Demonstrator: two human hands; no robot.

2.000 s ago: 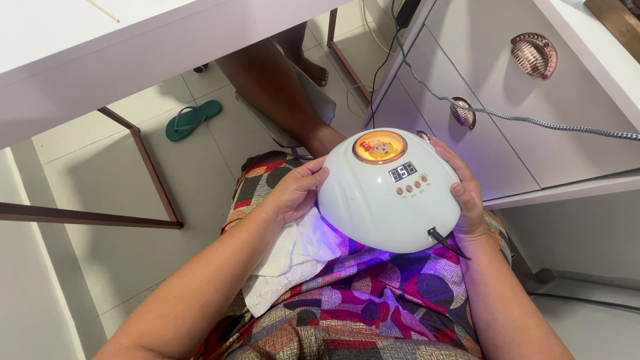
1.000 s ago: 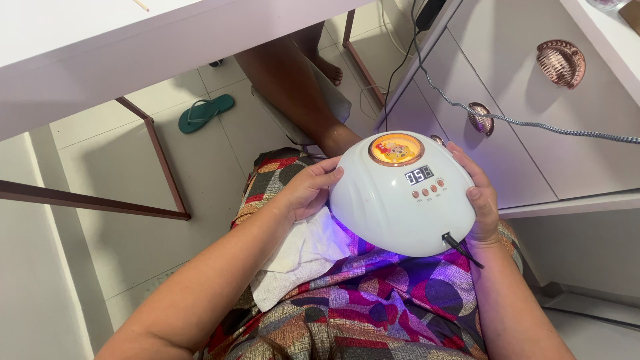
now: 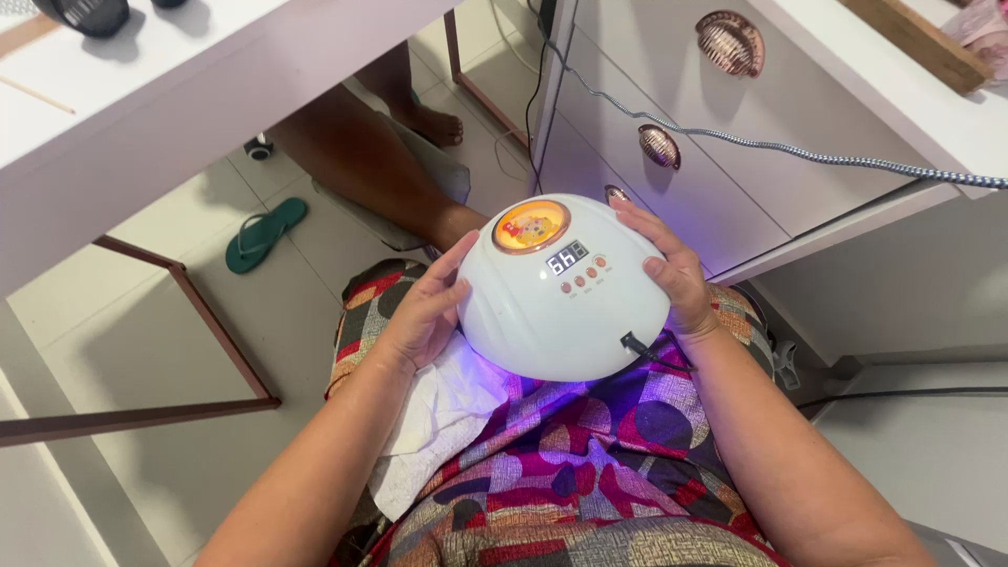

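A white domed UV nail lamp rests over my lap, lit, with violet light spilling from its underside. My left hand grips its left side and my right hand its right side. The dome has an orange round window, a lit digit display and a row of small copper buttons. A black power cord plugs into its near side. Another person's leg reaches to the lamp's far edge; the foot is hidden behind or under it. White paper towel lies on my patterned garment, below my left hand.
A white table spans the upper left, on brown metal legs. White drawers with copper handles stand at the right, crossed by a braided cable. The person's other foot and a green flip-flop are on the tiled floor.
The digits on the lamp's display have changed. Both hands keep their hold on the lamp. The view has shifted somewhat, showing more of the tabletop.
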